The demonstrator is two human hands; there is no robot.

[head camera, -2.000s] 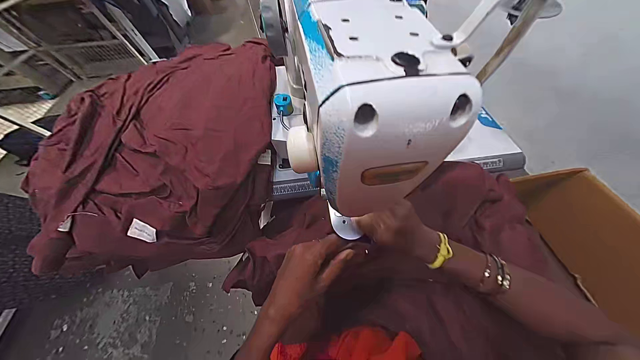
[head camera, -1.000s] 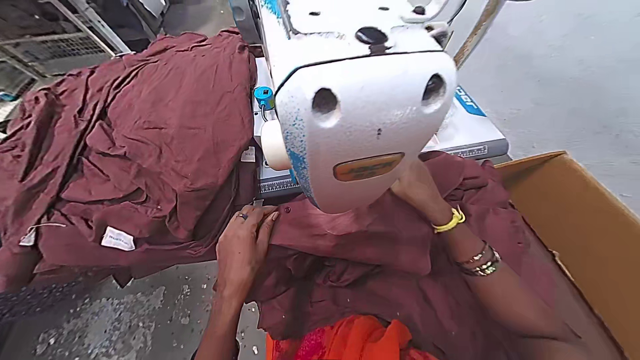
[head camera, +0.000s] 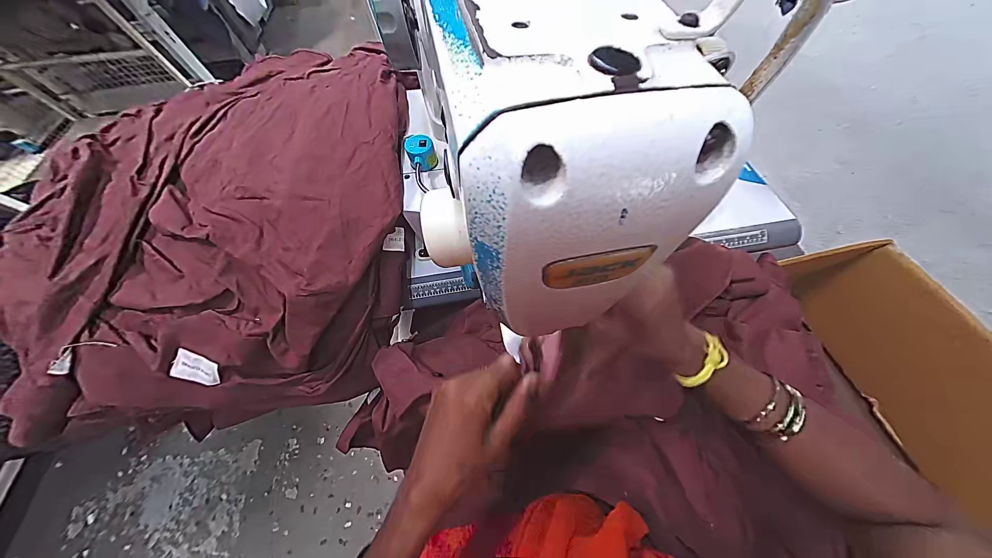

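A white and blue Jack industrial sewing machine point(head camera: 604, 194) fills the upper middle, its head hiding the needle area. Maroon fabric point(head camera: 620, 457) lies across the machine's near side and my lap. My left hand point(head camera: 473, 418) pinches a fold of this fabric just below the machine head, thumb and fingers together. Blurred and partly behind the head, my right hand point(head camera: 643, 318) rests at the fabric to the right; its fingers are hard to make out. A yellow band point(head camera: 705, 361) and bangles are on the right wrist.
Maroon garments point(head camera: 287, 209) with white labels are heaped left of the machine. An open cardboard box point(head camera: 914, 349) stands at the right. A metal rack point(head camera: 101, 66) is at the upper left, and worn grey floor point(head camera: 186, 488) shows at the lower left.
My left hand has moved right from the fabric's left edge to below the machine head, where it now pinches a fold. My right hand has come lower and further into view.
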